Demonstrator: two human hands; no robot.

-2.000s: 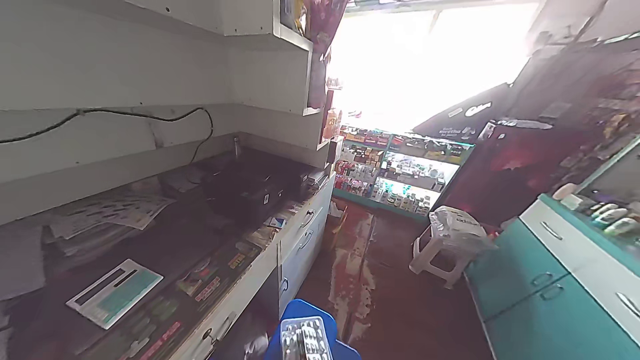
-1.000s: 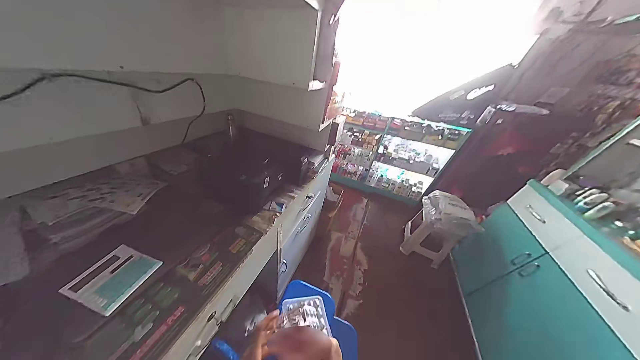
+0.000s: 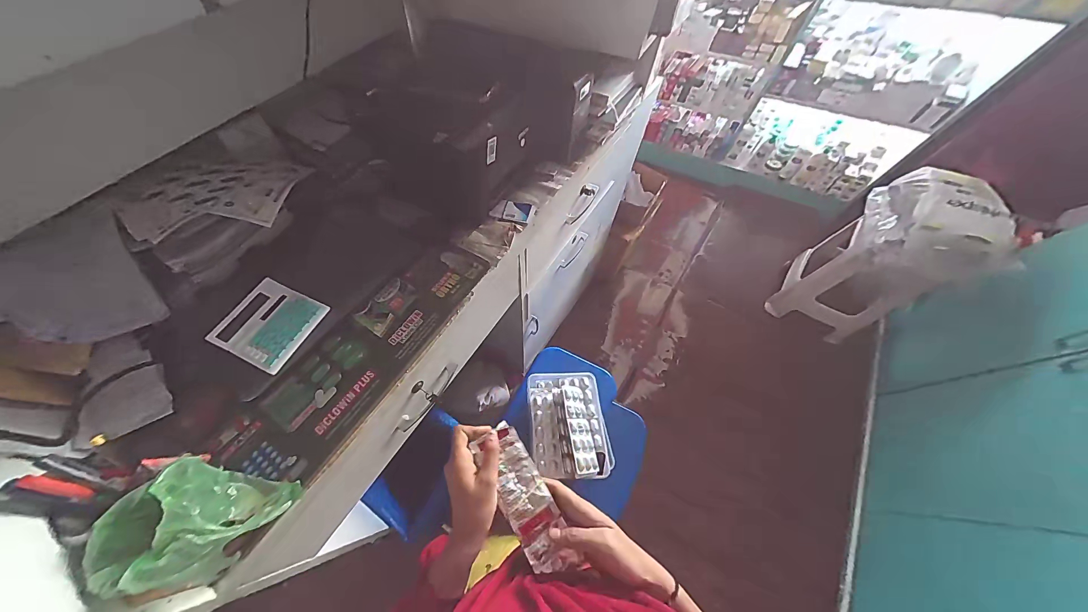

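Low in the head view, my left hand (image 3: 473, 476) pinches the upper end of a foil blister strip (image 3: 529, 497) with red print. My right hand (image 3: 595, 531) grips the same strip near its lower end. Just beyond my hands, a clear plastic box (image 3: 569, 425) filled with silvery blister packs rests on a blue plastic chair (image 3: 627, 433). My fingers are apart from the box.
On the desk at left lie a white calculator (image 3: 269, 325), papers (image 3: 212, 200), a green plastic bag (image 3: 183, 527) and a black machine (image 3: 459, 127). A white stool (image 3: 829, 280) bears a plastic-wrapped bundle (image 3: 939, 212). Teal cabinets (image 3: 977, 425) stand right.
One second ago my hands were at the clear box; now they are nearer my body, holding the blister strip. Two seconds ago no hands were visible. The view has tilted down.
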